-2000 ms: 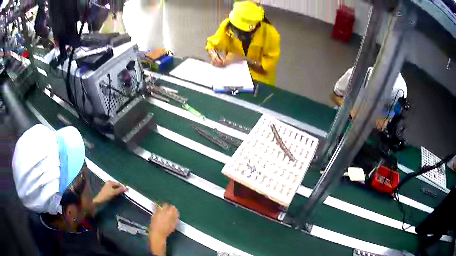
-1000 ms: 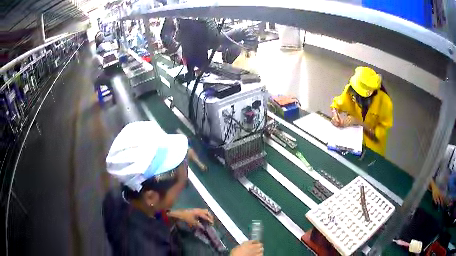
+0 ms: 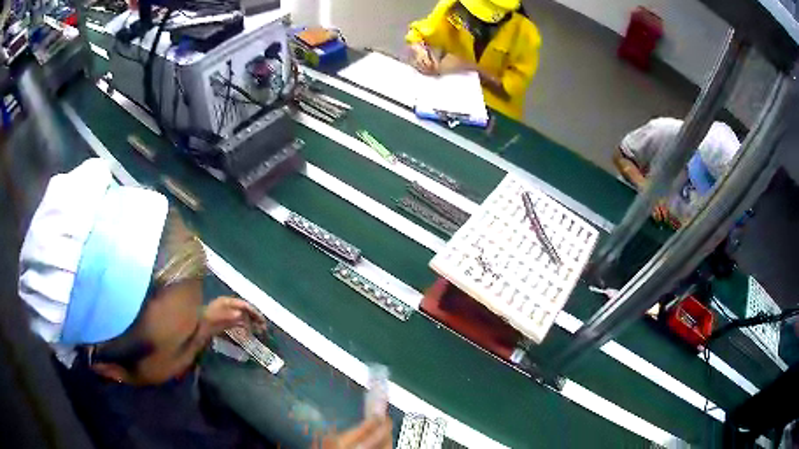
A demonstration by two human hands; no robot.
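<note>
Neither of my hands is in view. A metal strip plate (image 3: 322,238) with a row of recesses lies on a white strip of the green bench (image 3: 289,281). A second strip plate (image 3: 372,290) lies beside it, nearer me. A white tray (image 3: 451,254) with rows of small slots rests on a red-brown block (image 3: 469,320), with a thin dark strip (image 3: 541,230) across it. Another patterned plate (image 3: 421,431) is cut off by the bottom edge.
A person in a white cap (image 3: 114,254) holds a strip plate (image 3: 263,355) in one hand and a blurred clear piece (image 3: 377,390) in the other. A person in yellow (image 3: 512,53) leans over papers. A grey machine (image 3: 206,88) and metal posts (image 3: 648,289) stand on the bench.
The camera has turned right and down. The second strip plate now lies beside the first one. The capped person's head is lower and nearer, over the plate in that person's hand.
</note>
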